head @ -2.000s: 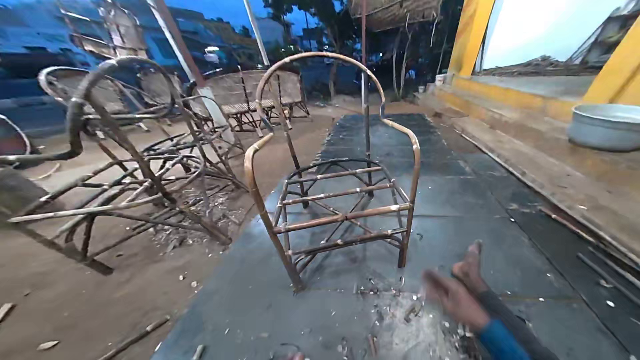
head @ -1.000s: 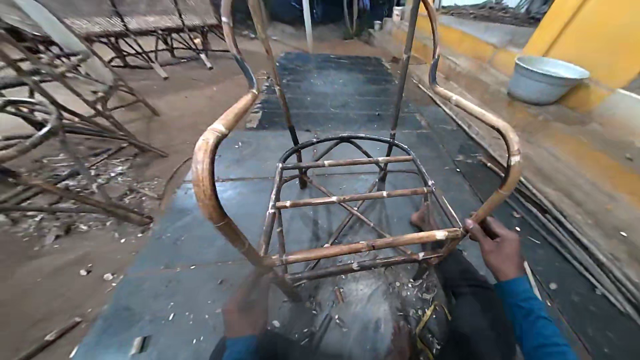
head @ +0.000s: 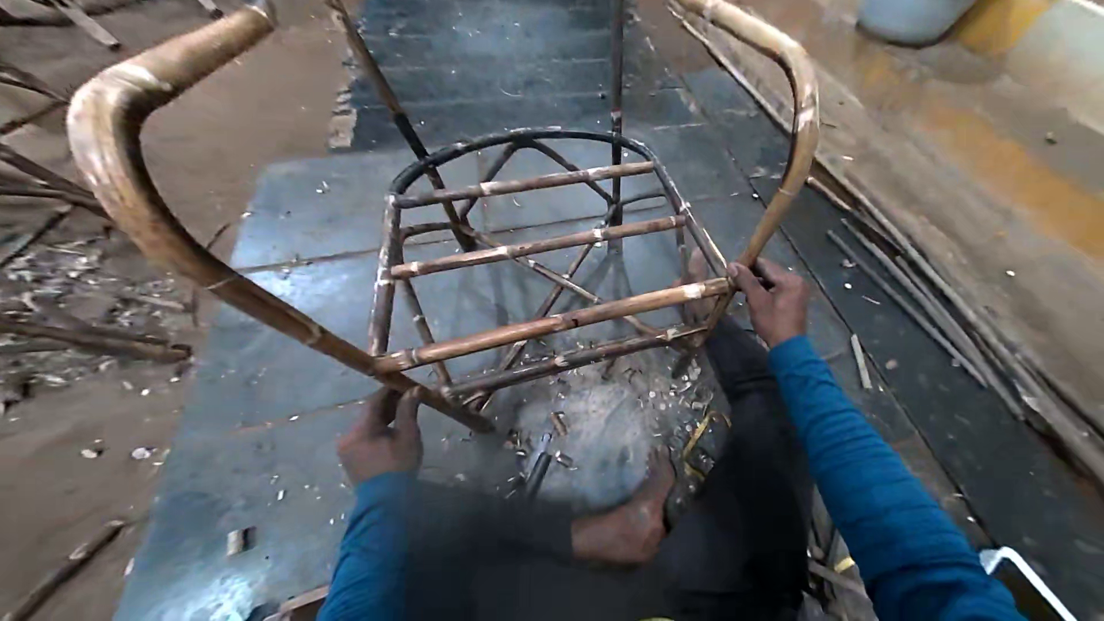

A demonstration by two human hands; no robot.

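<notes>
A cane chair frame (head: 552, 323) stands in front of me, with curved arms, a rounded seat rim and several crossbars. My left hand (head: 381, 435) grips the lower part of its left front pole, just under the front crossbar's end. At the right front corner, where the right arm pole meets the seat, my right hand (head: 772, 297) is closed on the frame. Both sleeves are blue. The top of the chair's back lies outside the view. A dark-handled tool (head: 539, 461) rests on the floor below the frame, near my bare foot (head: 630, 522).
Cane offcuts and shavings (head: 681, 397) lie on the grey slabs around my feet. Long thin sticks (head: 927, 293) run along the right side by a step. At the left are other cane pieces (head: 95, 341); a metal tub (head: 914, 17) is at the upper right.
Two seconds ago the chair frame stood farther off with no hand on it. Now it is close, and both my hands hold its front poles. The view has tipped downward.
</notes>
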